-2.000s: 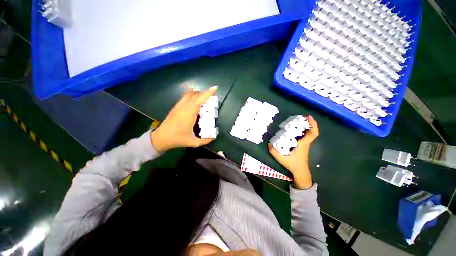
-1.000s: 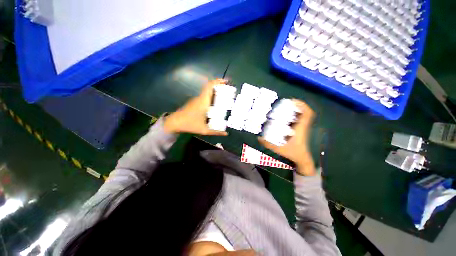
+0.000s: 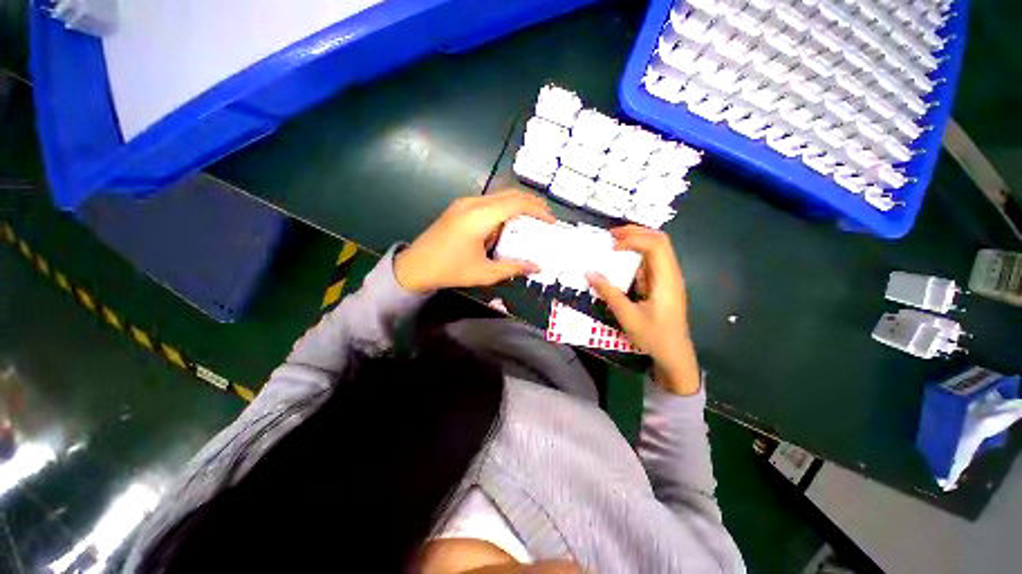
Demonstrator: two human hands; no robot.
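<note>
My left hand (image 3: 471, 244) and my right hand (image 3: 652, 294) hold a short row of white power adapters (image 3: 569, 253) between them, one hand at each end. Thin pins on the row point towards my body. Just beyond my hands, a block of several more adapters (image 3: 605, 157) lies on the dark green bench top. The red-dotted label sheet (image 3: 583, 329) lies at the bench edge near my body, partly covered by my right hand. My fingers hide the ends of the held row.
The large blue tray (image 3: 303, 70) with a white liner is at upper left. The smaller blue tray (image 3: 773, 166), packed with adapters, is at upper right. Two set-aside adapters (image 3: 921, 332), a blue wipes box (image 3: 955, 420) and a pale labelled object (image 3: 997, 275) are at far right.
The separate groups of adapters at my hands and between them now form one block farther from my body. My hands have come together on a row with its pins towards me.
</note>
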